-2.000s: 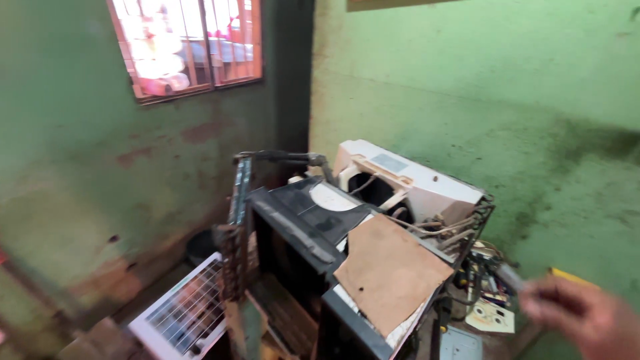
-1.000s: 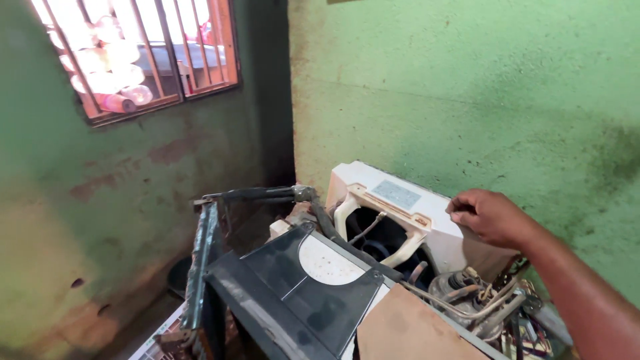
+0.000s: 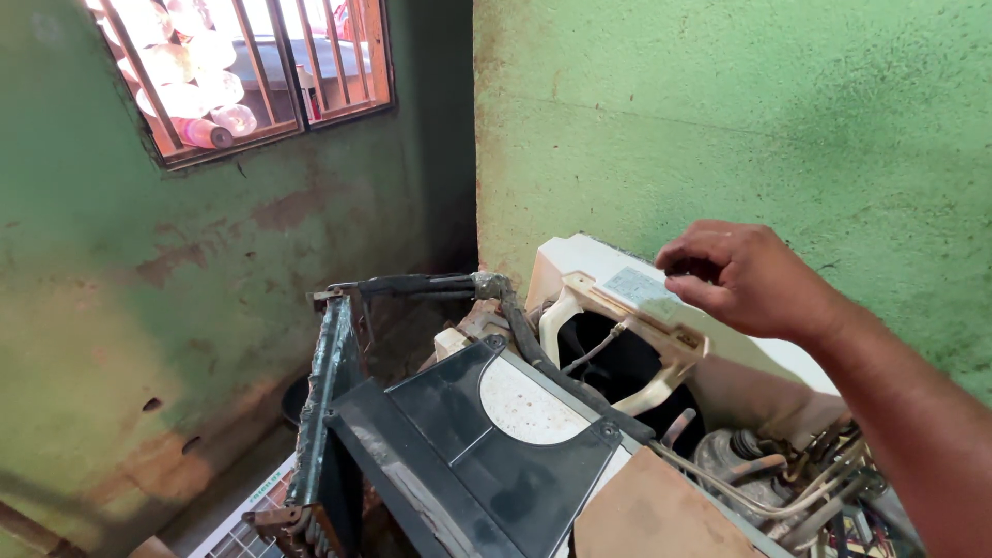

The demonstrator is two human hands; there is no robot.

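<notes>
My right hand (image 3: 732, 271) reaches in from the right, fingers curled, over the white plastic housing (image 3: 744, 353) of an opened air conditioner. Its fingertips are near the printed label (image 3: 639, 291); whether they pinch something small cannot be made out. Below the hand, a cream plastic bracket (image 3: 659, 387) frames a dark round opening. Copper tubing (image 3: 752, 504) and a metal compressor-like part (image 3: 728, 457) lie to the right. A black plastic cover (image 3: 465, 434) with a white half-round patch stands in front. My left hand is out of the frame.
A finned coil (image 3: 318, 411) stands upright at the left, joined to a black-wrapped pipe (image 3: 418, 285). Brown cardboard (image 3: 659, 511) lies at the bottom. A white grille panel (image 3: 248, 527) leans low at the left. Green walls and a barred window (image 3: 256, 70) are behind.
Two seconds ago my right hand was at the lower right with a blurred thin object; it has since moved over the white housing. The view has shifted closer.
</notes>
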